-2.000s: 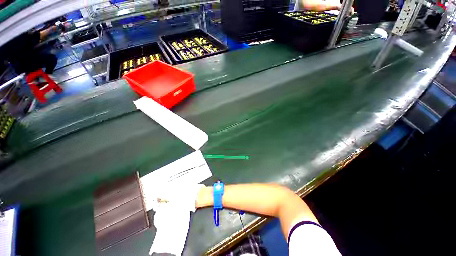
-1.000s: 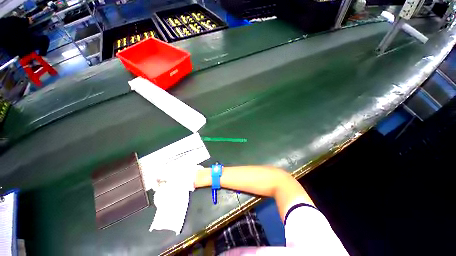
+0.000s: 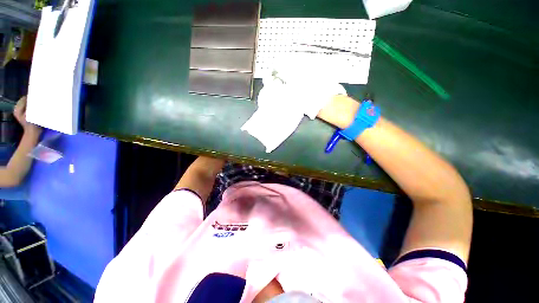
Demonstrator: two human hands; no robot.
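My right hand point(image 3: 307, 94), in a white glove, rests at the lower edge of a white perforated sheet point(image 3: 313, 32) on the green belt. A white cloth point(image 3: 275, 124) spreads beside and below the glove; white on white hides the fingers and any grip. A thin dark tool point(image 3: 334, 50), perhaps tweezers, lies on the sheet. A brown grooved plate point(image 3: 221, 59) lies directly left of the sheet. Blue-handled cutters point(image 3: 334, 141) lie partly hidden under my right wrist. My left forearm shows below the belt edge; the left hand is hidden.
A green strip point(image 3: 414, 68) lies right of the sheet. The end of a long white strip point(image 3: 387, 6) shows at the top. A clipboard with white paper point(image 3: 58, 77) lies at the left. Another person's forearm point(image 3: 20, 155) is at the far left, near a blue surface point(image 3: 77, 183).
The view has tilted down and turned left; the red bin and black trays are out of frame. My left forearm and shirt now show. My right hand stays beside the sheet and cloth.
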